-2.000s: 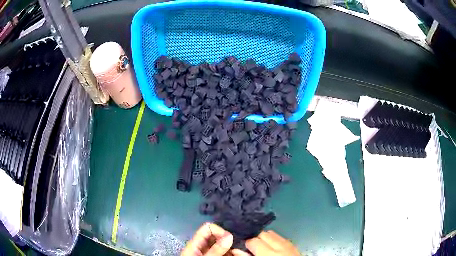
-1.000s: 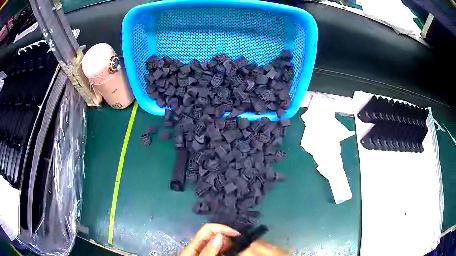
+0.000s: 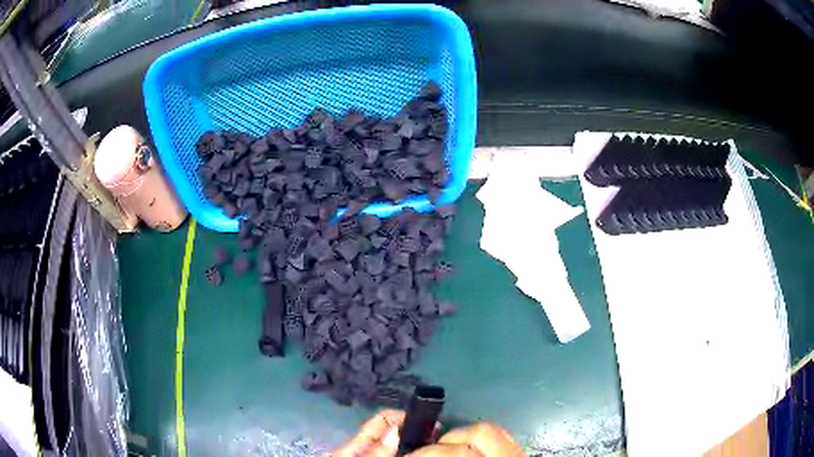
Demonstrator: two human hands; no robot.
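Observation:
My left hand (image 3: pixel 373 437) and my right hand (image 3: pixel 477 441) are at the bottom edge, partly cut off. Between them stands a black hollow housing (image 3: pixel 422 418), its open end up. The fingers of both hands are on it. Whether an end cap is in the fingers is hidden. A big heap of end caps (image 3: pixel 366 303) lies just beyond the hands and spills from the blue mesh basket (image 3: pixel 471 116). Another black housing (image 3: pixel 273 317) lies along the heap's left side.
A white liner sheet (image 3: pixel 687 330) at right holds two rows of black housings (image 3: pixel 665 161). A crumpled white paper (image 3: pixel 527 241) lies between heap and liner. A pink cup (image 3: pixel 152 196) stands by a metal post (image 3: pixel 45 116). A film-wrapped stack (image 3: pixel 94 330) is at left.
The view has turned right, so basket and heap sit further left in the picture. The housing, earlier slanted and blurred in the hands, is now more upright with its open end showing.

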